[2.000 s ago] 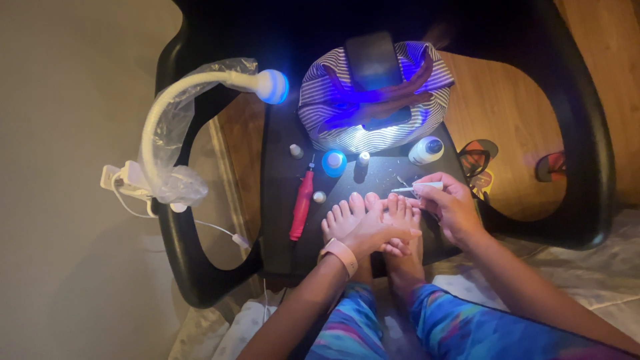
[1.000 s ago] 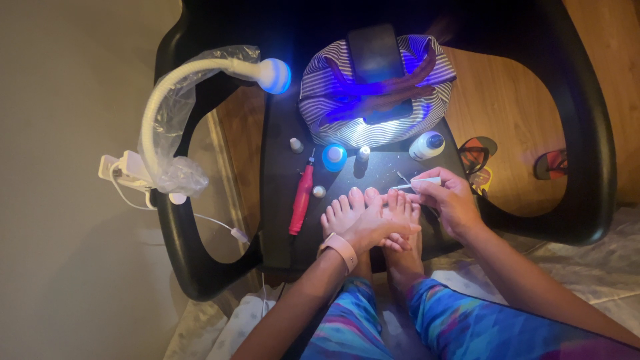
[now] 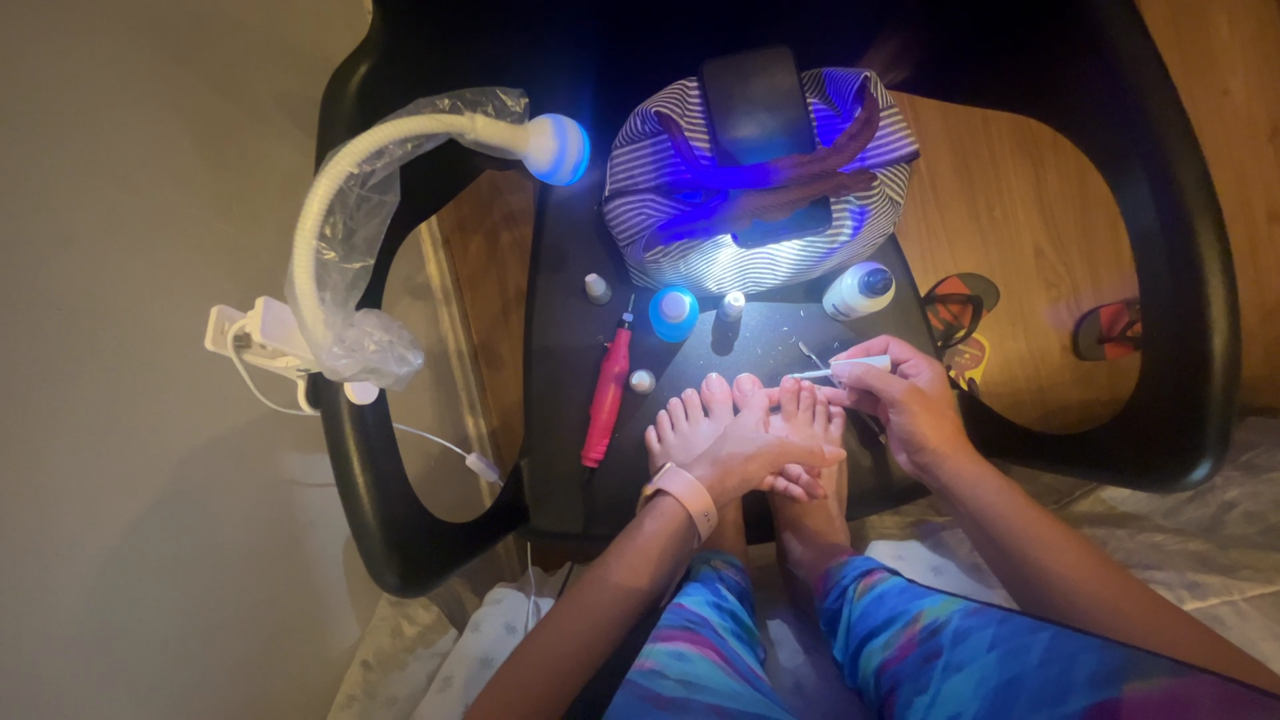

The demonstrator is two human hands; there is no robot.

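Note:
My left hand (image 3: 750, 450), with a pink watch band (image 3: 683, 497) on its wrist, is laid over and grips the right foot (image 3: 812, 425) just behind the toes. The left foot (image 3: 685, 432) rests beside it, partly under that hand. My right hand (image 3: 900, 395) holds a white-capped nail polish brush (image 3: 860, 370) between thumb and fingers, its tip at the big toenail of the right foot. In front of the toes stand a small bottle (image 3: 732, 306), a blue-lit round bottle (image 3: 673, 313) and a white bottle with a black cap (image 3: 859, 291). A red electric nail drill (image 3: 607, 400) lies left of the feet.
Everything stands on a black chair seat (image 3: 560, 500) between armrests (image 3: 1190, 300). A striped bag (image 3: 650, 150) with a lit phone-like device (image 3: 760, 110) sits at the back. At left are a flexible-neck lamp (image 3: 315, 220) and a white plug adapter (image 3: 270, 335). Sandals (image 3: 1108, 330) lie on the floor.

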